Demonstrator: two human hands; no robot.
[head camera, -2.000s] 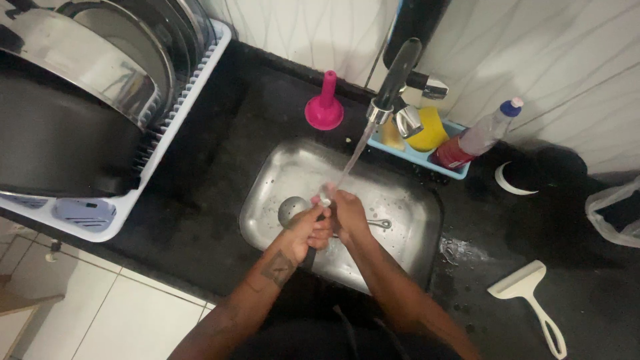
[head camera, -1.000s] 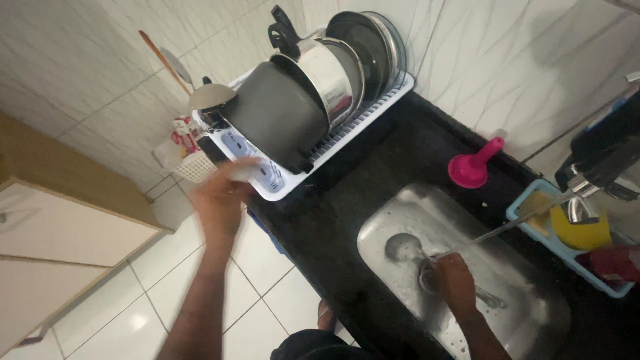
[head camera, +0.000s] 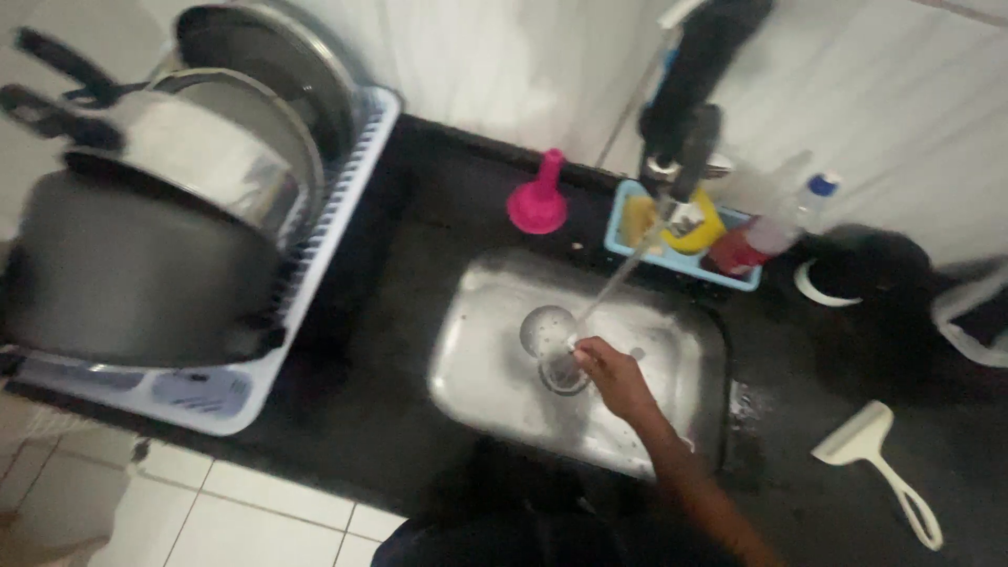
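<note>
My right hand (head camera: 618, 378) is over the steel sink basin (head camera: 465, 362), its fingers closed around a small pale item under the stream of water; blur hides what it is. A skimmer's round perforated head (head camera: 547, 327) lies in the sink just left of the fingers, near the drain (head camera: 564, 376). Water runs down from the faucet (head camera: 697, 157) to the fingertips. My left hand is out of view.
On the left, a white dish rack (head camera: 315, 272) holds pots and lids. Behind the sink stand a pink funnel (head camera: 539, 201) and a light blue caddy (head camera: 669, 260) with a sponge, a yellow item and a bottle (head camera: 776, 228). A white squeegee (head camera: 874, 441) lies at right.
My left hand, held out toward the dish rack a second ago, has left the view. The view has swung back over the sink. My right hand remains at the water stream.
</note>
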